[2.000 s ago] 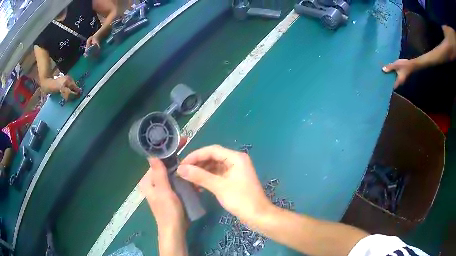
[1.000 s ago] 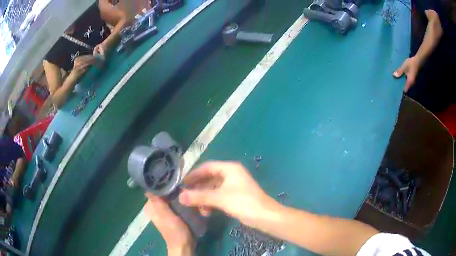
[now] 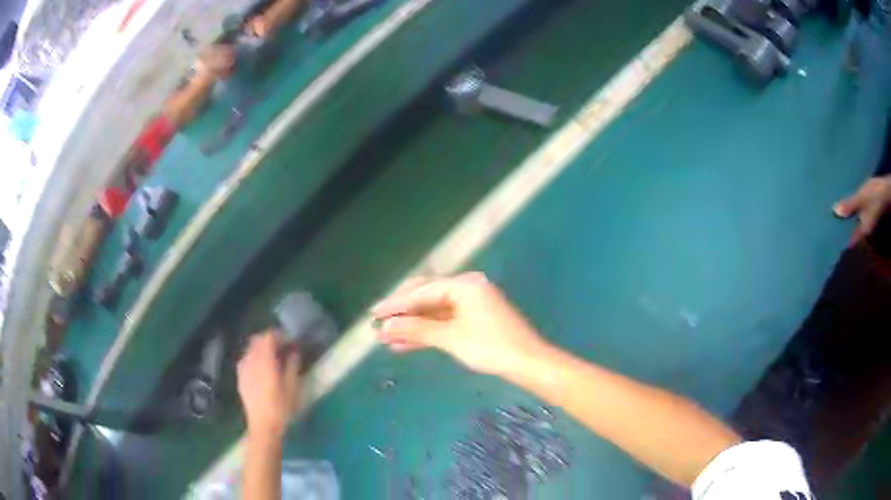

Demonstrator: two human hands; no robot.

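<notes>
A grey hair dryer housing (image 3: 307, 322) lies at the near belt beside the whitish strip, blurred. My left hand (image 3: 266, 386) is at it with fingertips against or just in front of its near side; blur hides whether it grips. My right hand (image 3: 449, 317) is above the strip, thumb and fingertips pinched around a tiny dark piece (image 3: 377, 322), seemingly a small clip. A loose pile of small grey clips (image 3: 508, 451) lies on the green bench below my right forearm.
Other housings lie on the belt at lower left (image 3: 203, 379) and farther up (image 3: 503, 101). More housings (image 3: 747, 37) are at the bench's far right. Clear plastic (image 3: 310, 482) is at bottom. Another person's hand (image 3: 865, 207) is at the right bench edge; a dark box is below.
My hands have moved apart. The housing they worked on is no longer between them. My left hand has moved left to a housing on the belt. The view has shifted.
</notes>
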